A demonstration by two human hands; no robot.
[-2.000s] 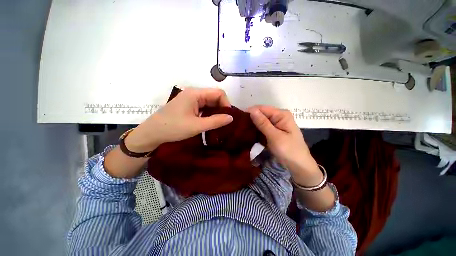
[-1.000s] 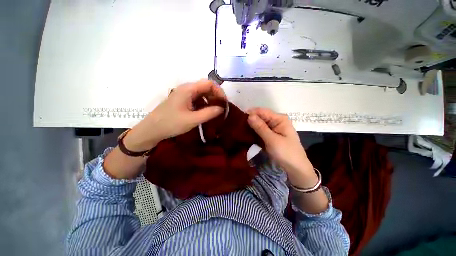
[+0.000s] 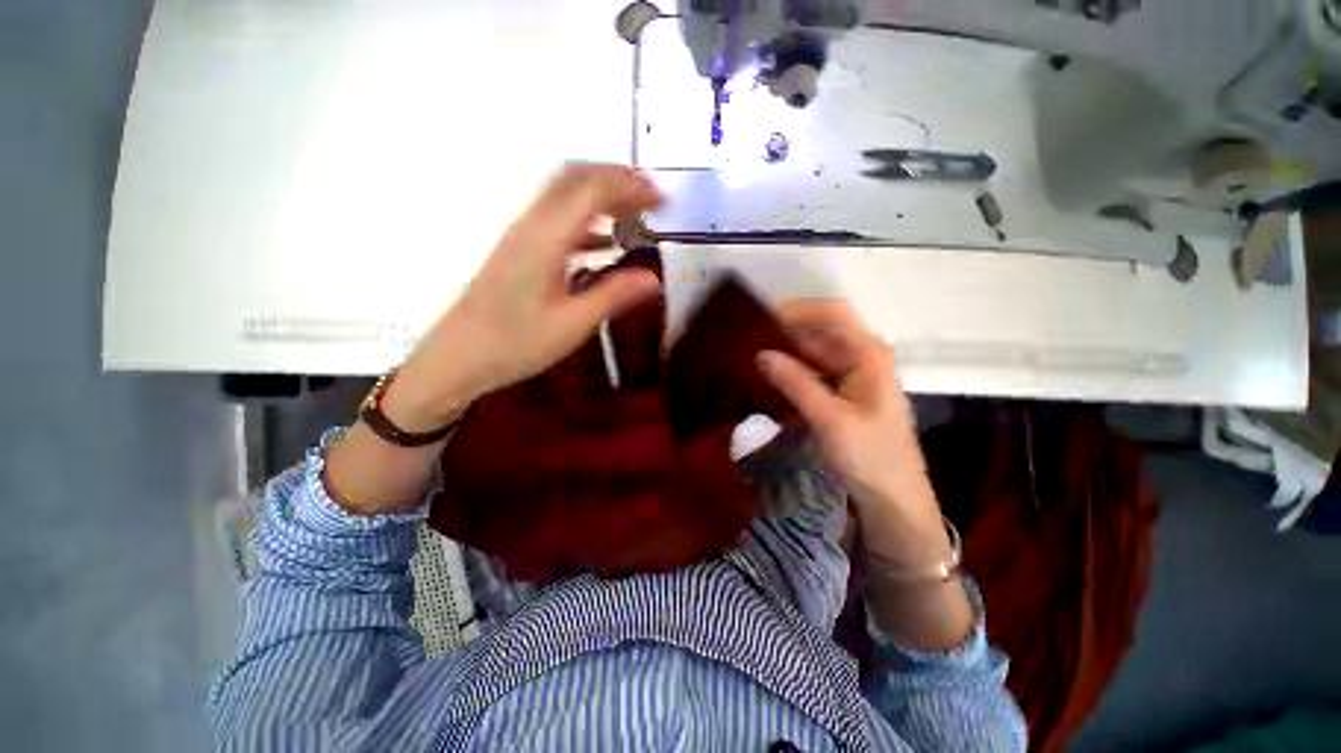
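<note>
The dark red garment piece (image 3: pixel 588 486) lies over my lap and reaches up over the table's front edge. My left hand (image 3: pixel 566 280) is at its upper left, slightly blurred, with fingers curved around a raised part of the cloth; the exact grip is unclear. My right hand (image 3: pixel 838 383) pinches a dark red flap on the right between thumb and fingers. A thin white strip (image 3: pixel 612 355) shows on the cloth beside my left thumb. A white inner patch (image 3: pixel 753 436) shows below my right hand.
The sewing machine's needle (image 3: pixel 718 112) stands under a bright light behind my hands. Thread snips (image 3: pixel 928 165) lie on the machine bed (image 3: pixel 824 199). More red cloth (image 3: pixel 1081 559) hangs below the table at right. A pale perforated basket (image 3: pixel 438 596) is below left.
My left hand has moved up and away from my right hand, its fingers spread wider. The upper cloth has parted, and a pointed flap now stands at my right hand.
</note>
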